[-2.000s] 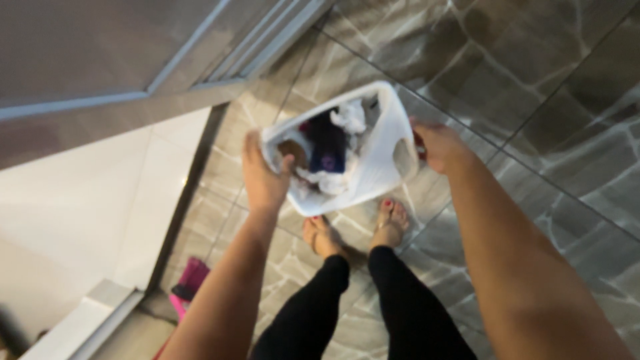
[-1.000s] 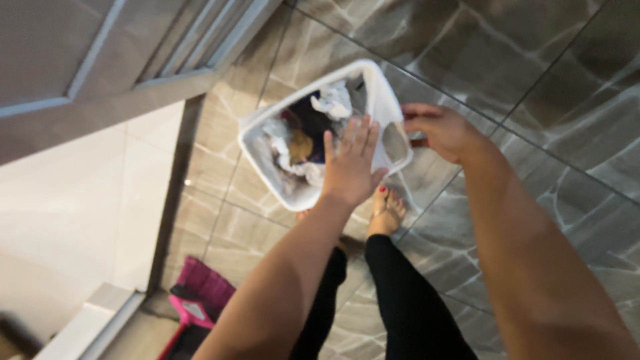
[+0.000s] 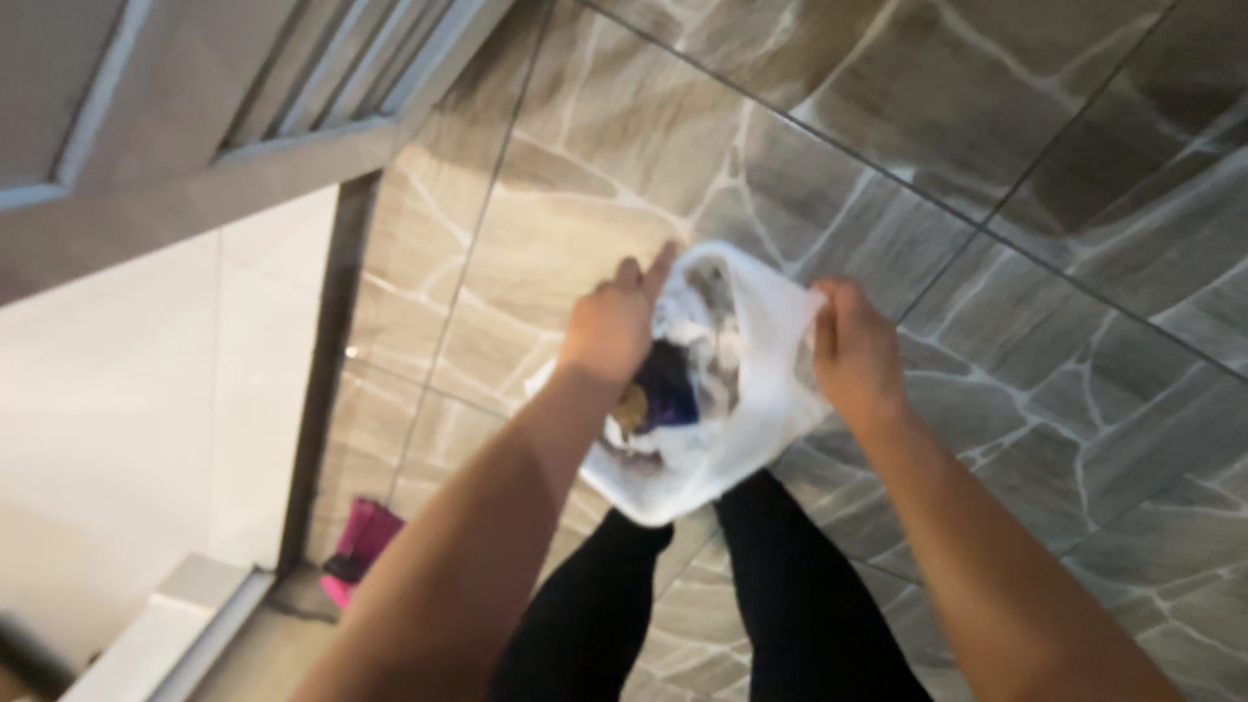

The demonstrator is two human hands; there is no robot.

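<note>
A white plastic bin [image 3: 561, 375] with a thin, whitish plastic bag [image 3: 770, 361] in it is held in front of my legs; most of the bin is hidden. Crumpled white scraps and a dark purple wrapper [image 3: 668, 385] lie inside the bag, beside a brownish piece [image 3: 632, 408]. My right hand [image 3: 858, 346] pinches the bag's edge and pulls it out to the right. At the left side of the opening is my left hand [image 3: 614, 322], its fingers bent at the bag's rim and one finger pointing up. Blur hides its exact grip.
Stone-patterned floor tiles [image 3: 975, 322] lie below. A panelled door [image 3: 175, 185] stands at the upper left, with a white wall panel [image 3: 166, 390] under it. A magenta brush or broom head [image 3: 361, 541] is on the floor at the lower left.
My left hand has moved from over the rubbish to the left side of the opening. My right hand, earlier at the bin's handle side, now draws the bag's edge outward.
</note>
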